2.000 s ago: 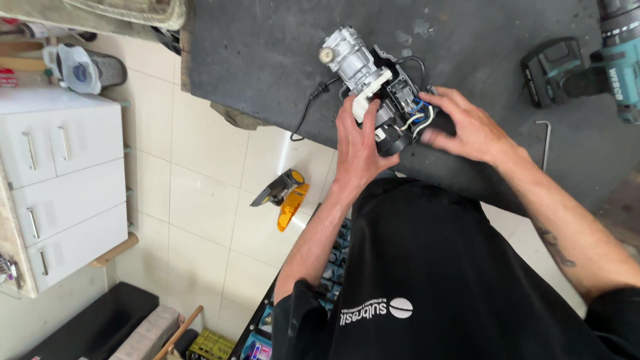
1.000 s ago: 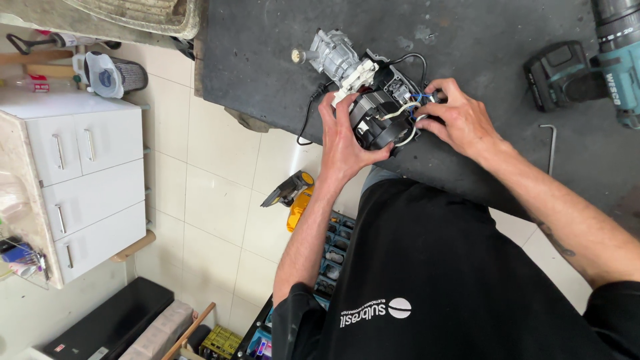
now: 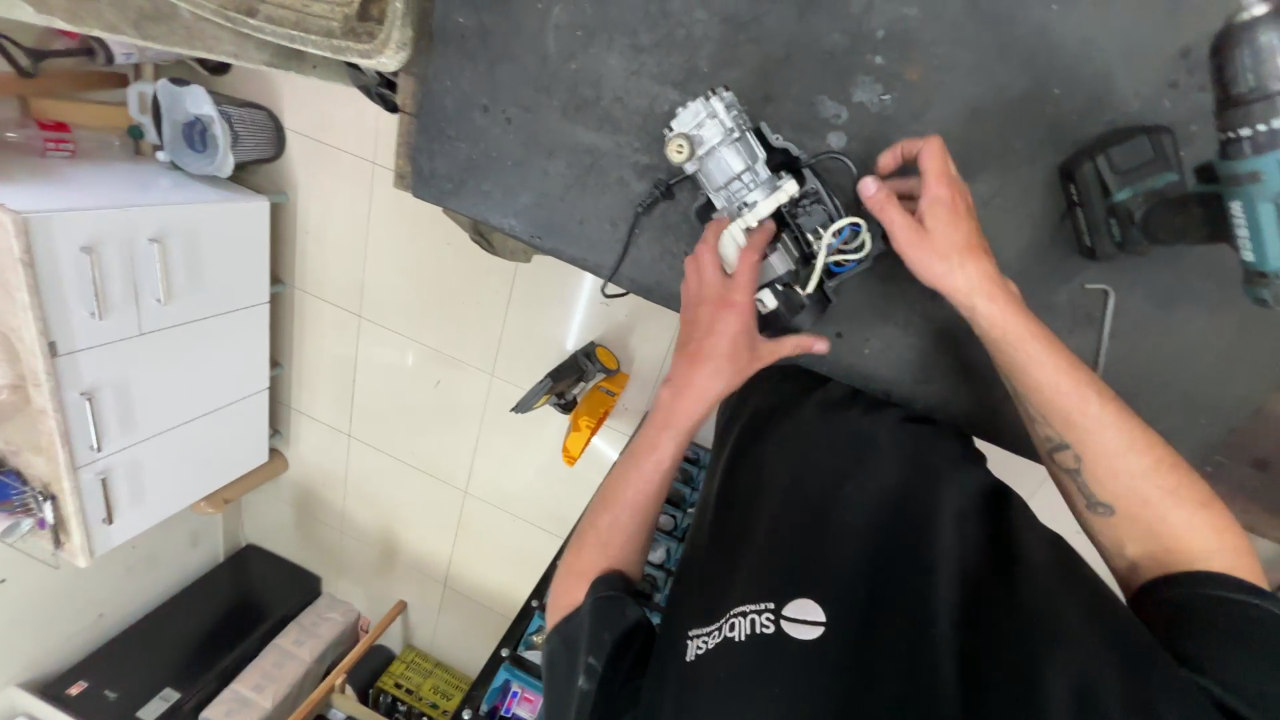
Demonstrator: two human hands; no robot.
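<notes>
An opened motor and pump unit with a cast metal head (image 3: 728,150) lies on the dark workbench near its front edge. White and blue wires (image 3: 842,245) are looped at its right side, beside a black housing. My left hand (image 3: 735,305) rests on the unit's left side at a white plastic part (image 3: 750,228), fingers spread and thumb extended; whether it grips is partly hidden. Just right of the wires, my right hand (image 3: 925,205) is raised with fingers curled and apart, holding nothing visible. A black cord with a plug (image 3: 655,193) runs from the unit over the bench edge.
On the bench at right lie a Makita cordless drill (image 3: 1190,200) and a hex key (image 3: 1104,325). Yellow and black plastic parts (image 3: 592,415) are on the tiled floor. A white drawer cabinet (image 3: 165,350) stands at left; blue bins (image 3: 680,500) are beside my body.
My right hand has come off the wires and moved right, away from the unit. The wires now show looped. My left hand has stayed at the unit, its thumb now lifted off.
</notes>
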